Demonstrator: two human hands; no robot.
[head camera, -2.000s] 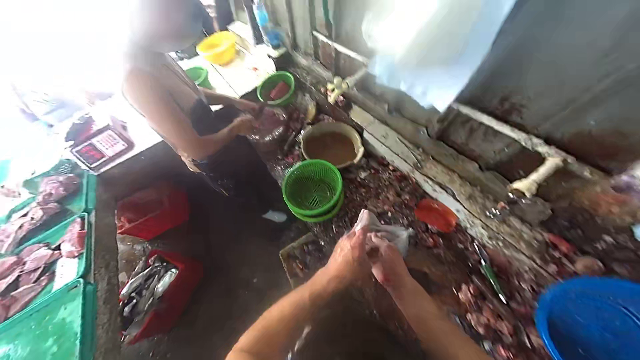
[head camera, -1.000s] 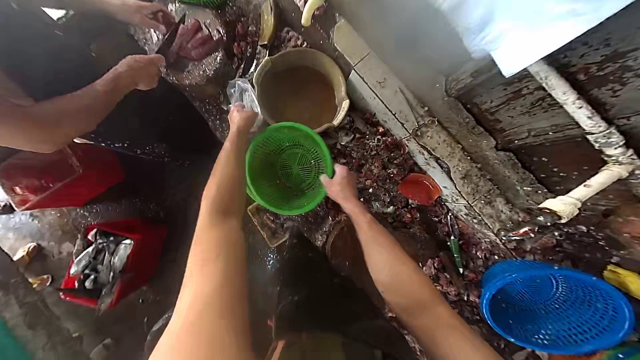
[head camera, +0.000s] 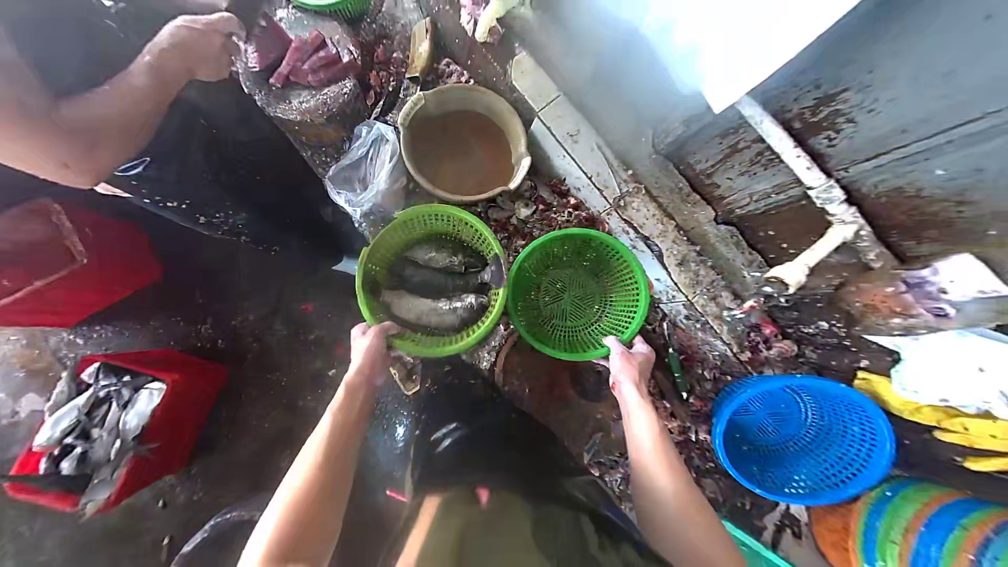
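My left hand (head camera: 372, 352) grips the near-left rim of a yellow-green plastic basket (head camera: 370, 260), in which several dark whole fish (head camera: 441, 311) lie side by side. A darker green plastic basket (head camera: 579, 295) with nothing in it is held at its near rim by my right hand (head camera: 628, 364). The two baskets stand side by side, rims close together. Behind the left basket lies a crumpled clear plastic bag (head camera: 368, 169), beside a beige tub (head camera: 463, 150) of murky brown water.
Another person's hand (head camera: 203, 46) is beside cut red meat pieces (head camera: 311, 61) on a chopping block. A red crate (head camera: 177, 425) of silvery fish stands at left, a blue basket (head camera: 803, 441) at right near yellow gloves (head camera: 913, 405). A knife (head camera: 676, 366) with a green handle lies among scraps.
The darker green basket has moved right, off the yellow-green one, and fish now show in the latter. My left hand has let go of the plastic bag and taken the yellow-green rim.
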